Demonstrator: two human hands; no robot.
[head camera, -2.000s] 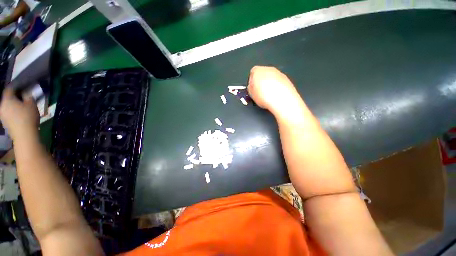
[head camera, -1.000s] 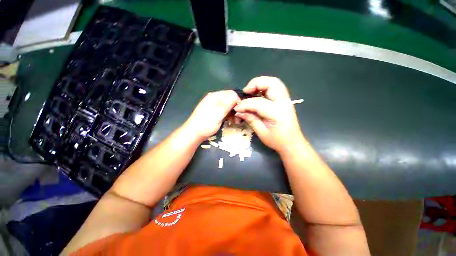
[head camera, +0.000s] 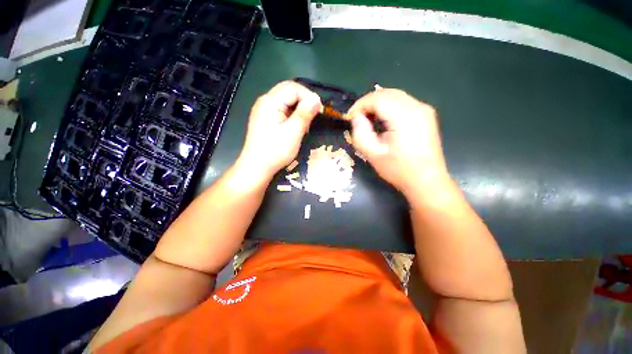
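My left hand (head camera: 274, 128) and my right hand (head camera: 409, 135) are raised over the work surface, fingertips pinched a short way apart. Between them they hold a thin black housing (head camera: 324, 88), seen nearly edge-on beyond the fingers. A small orange-brown piece (head camera: 332, 112) shows between the fingertips; what it is cannot be told. A loose pile of pale strips (head camera: 328, 173) lies just below the hands, with a few strips scattered at its left and one below. The tip of a pale piece (head camera: 378, 87) shows just beyond my right hand.
A glossy black blister tray (head camera: 149, 131) lies tilted at the left. A dark phone or screen (head camera: 287, 19) stands at the far side by the white edge strip (head camera: 416, 26). A pale flat box (head camera: 50, 26) is at the upper left. A cardboard box (head camera: 547, 297) is below right.
My left hand has come from the far left to the middle, and my right hand from the separate strips. Since one second ago the hands have parted slightly, showing the housing and orange-brown piece.
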